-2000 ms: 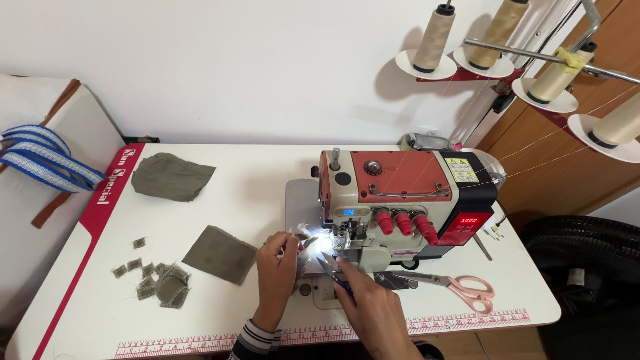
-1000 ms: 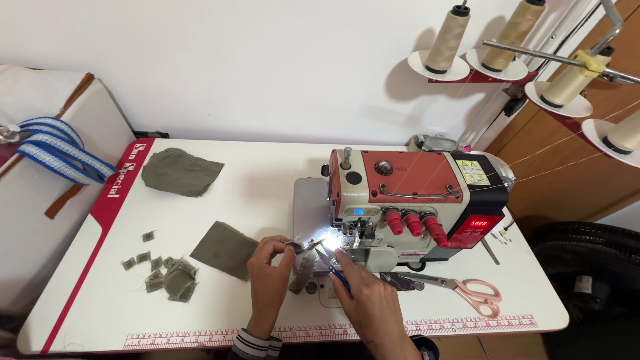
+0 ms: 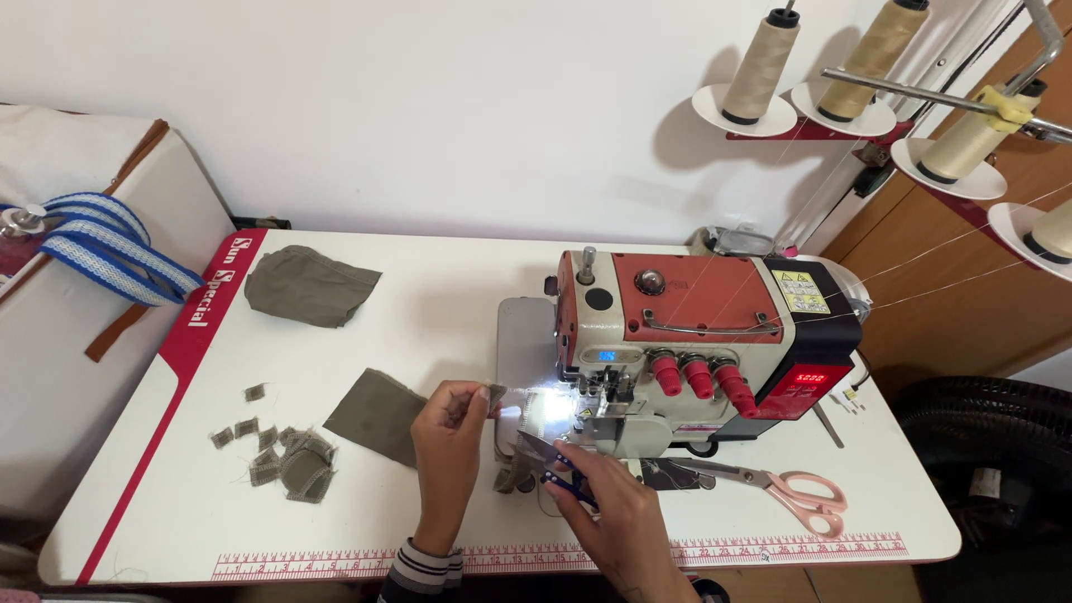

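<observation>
My left hand [image 3: 452, 427] pinches a small piece of olive fabric [image 3: 497, 392] in front of the overlock sewing machine [image 3: 695, 301]. In my right hand [image 3: 615, 511] are blue-handled thread snips [image 3: 548, 456], their blades pointing up and left, beside a strip of serged olive fabric [image 3: 507, 476] near the machine's lit needle area. Left of my left hand lies a flat olive fabric piece [image 3: 377, 414]. Small serged fabric squares [image 3: 306, 469] are heaped farther left. A larger olive fabric piece [image 3: 314, 285] lies behind them.
Pink-handled scissors [image 3: 770, 481] lie right of my right hand. A printed ruler scale [image 3: 352, 559] runs along the table's front edge. Cones of beige thread [image 3: 762, 67] stand on a rack above the machine. Blue-and-white webbing [image 3: 109, 239] hangs at the left. A black fan [image 3: 988, 469] stands at the right.
My left hand has moved a little left, away from the snips, with a small fabric piece between its fingers. The snips stay near the needle area.
</observation>
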